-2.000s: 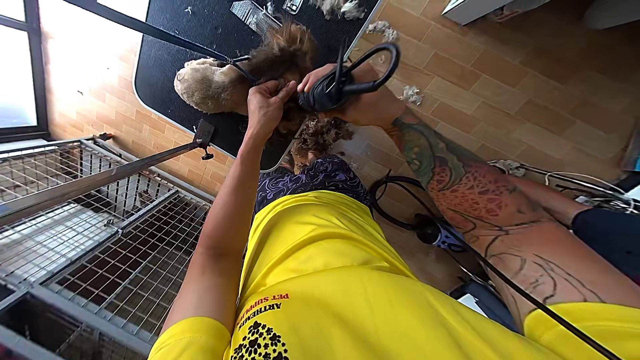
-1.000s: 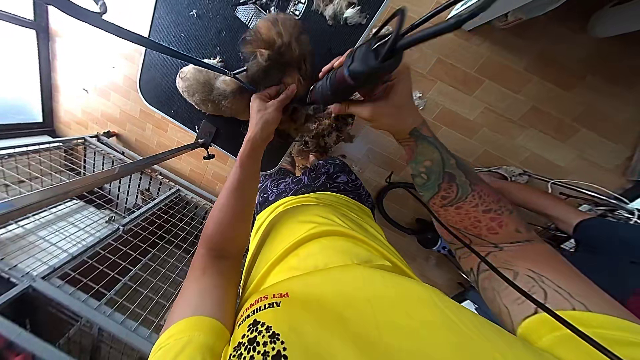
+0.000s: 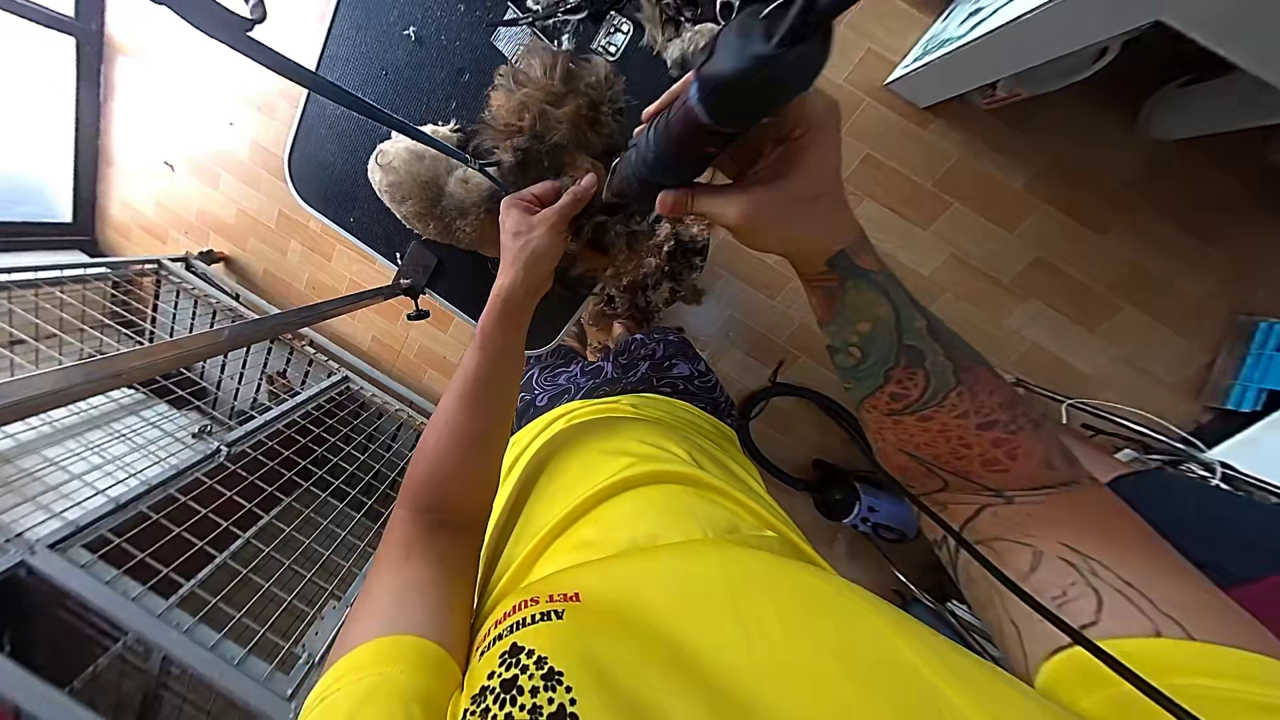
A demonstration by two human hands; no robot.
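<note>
A small dog [image 3: 440,195] with a pale clipped body and a shaggy brown head [image 3: 555,110] is on a black grooming table [image 3: 350,130]. A dark strap [image 3: 340,95] runs down to its neck. My left hand [image 3: 540,225] pinches the dog's fur between thumb and fingers beside the head. My right hand [image 3: 780,190] is wrapped around a black corded hair clipper [image 3: 680,135], its front end against the fur close to my left fingertips. The blade is mostly hidden. Matted brown fur [image 3: 660,265] hangs below the clipper at the table's edge.
Wire cages [image 3: 240,480] and a metal arm [image 3: 200,345] with a clamp stand at the left. Loose fur [image 3: 690,45] and metal combs lie at the table's far side. A black cable [image 3: 990,570] crosses my right arm. A white cabinet [image 3: 1000,50] is at upper right.
The clipper in my right hand has tilted, its rear end swinging up and to the right. My left hand stays beside the dog's head, which faces a somewhat different way than at first.
</note>
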